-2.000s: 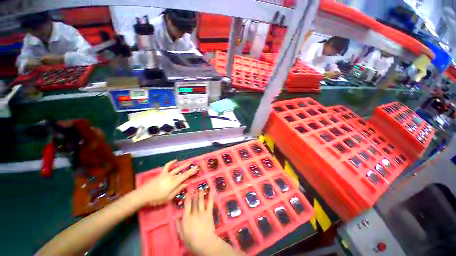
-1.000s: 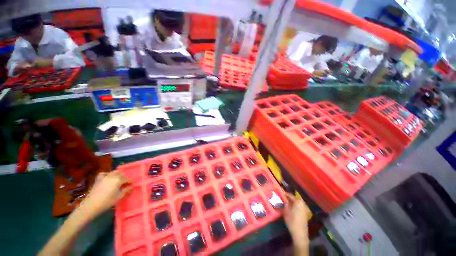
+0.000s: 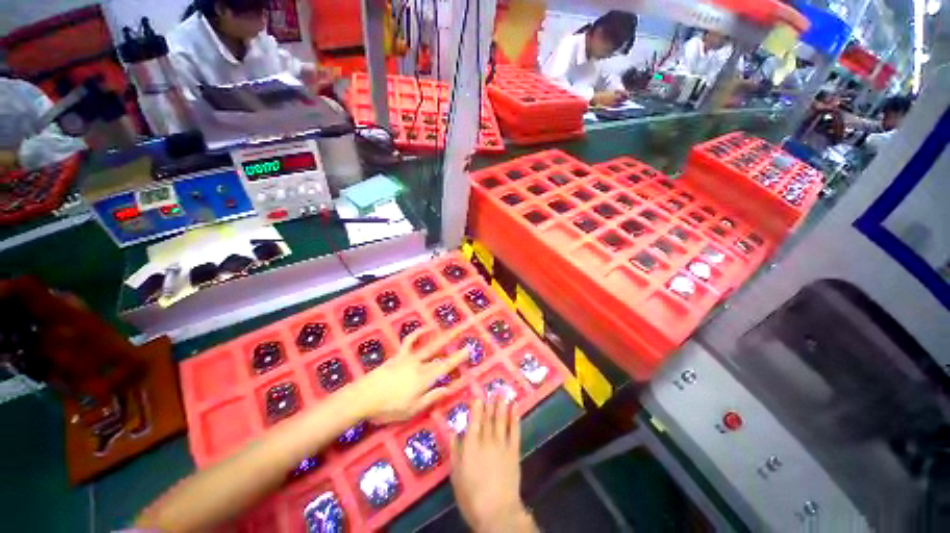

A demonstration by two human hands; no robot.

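The red-orange compartment tray (image 3: 224, 408) lies in front of me, most of its pockets holding dark, shiny smartwatch units (image 3: 380, 481). A few pockets at its left end are empty. My left hand (image 3: 411, 383) is spread over the middle of the tray, fingers apart, with fingertips on or just above units. My right hand (image 3: 488, 463) is over the tray's near right edge, fingers extended, fingertips at a unit in the near row. Neither hand visibly grips anything; whether the fingertips press on the units, I cannot tell.
The brown-red fixture (image 3: 125, 406) stands left of the tray. Tall stacked trays (image 3: 583, 281) stand at the right beyond striped tape (image 3: 529, 310). A blue instrument (image 3: 177, 203), a power supply (image 3: 286, 182) and set-aside units on paper (image 3: 206, 273) are behind. A grey machine (image 3: 729, 416) stands at right.
My hands have moved from the tray's left and right edges to over its units. The view has shifted right, so the tray and fixture appear further left.
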